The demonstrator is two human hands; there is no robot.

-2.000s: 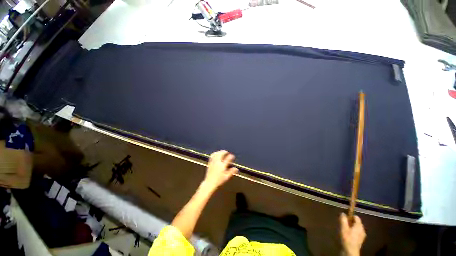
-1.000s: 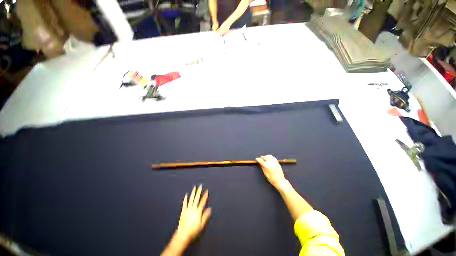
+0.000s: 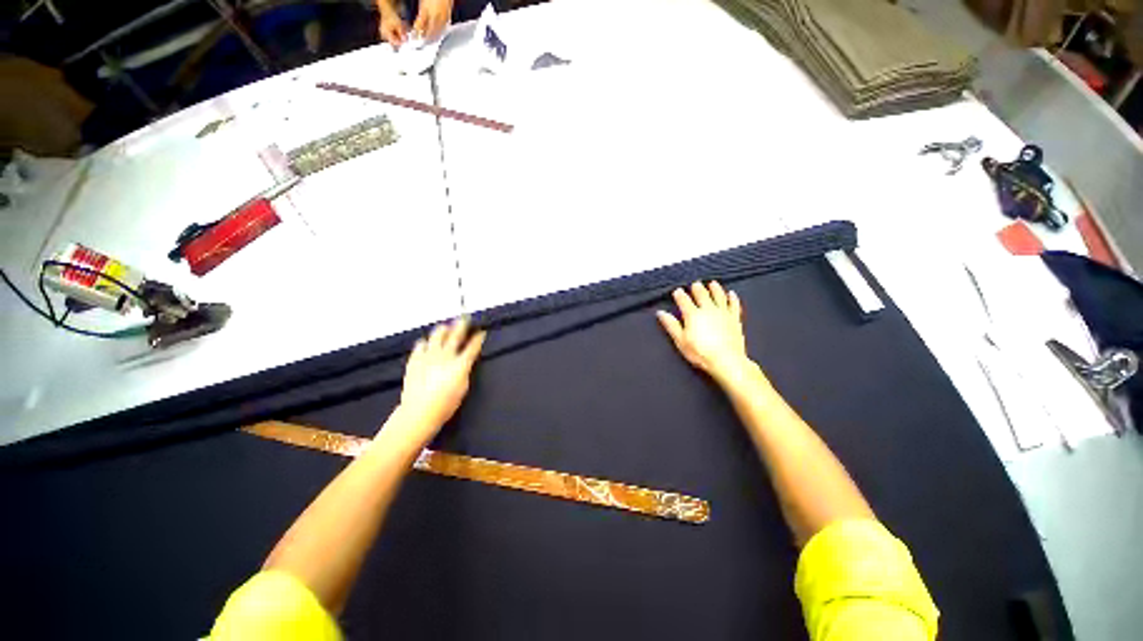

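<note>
The dark cloth [image 3: 777, 413] lies flat in layers, with several ply edges along its far side. My left hand [image 3: 439, 373] lies at the far edge, fingers over the edge of the top cloth. My right hand [image 3: 709, 328] lies flat farther right at the same edge, fingers spread. The wooden ruler [image 3: 564, 486] lies slantwise on the cloth, passing under my left forearm, touched by neither hand's fingers. A grey metal weight [image 3: 855, 282] lies at the far right corner of the cloth. A dark block shows at the near right edge.
A corded cutter [image 3: 138, 301] stands at the far left, beside a red-handled tool [image 3: 232, 238]. A thin dark rod [image 3: 414, 107] lies farther off. Another person's hands [image 3: 416, 23] are at the far edge. Folded cloth pieces [image 3: 865, 63] and shears [image 3: 1101, 376] lie at the right.
The wooden ruler has left my right hand and lies on the cloth. Both hands have moved away from me to the cloth's far edge. The view has shifted too.
</note>
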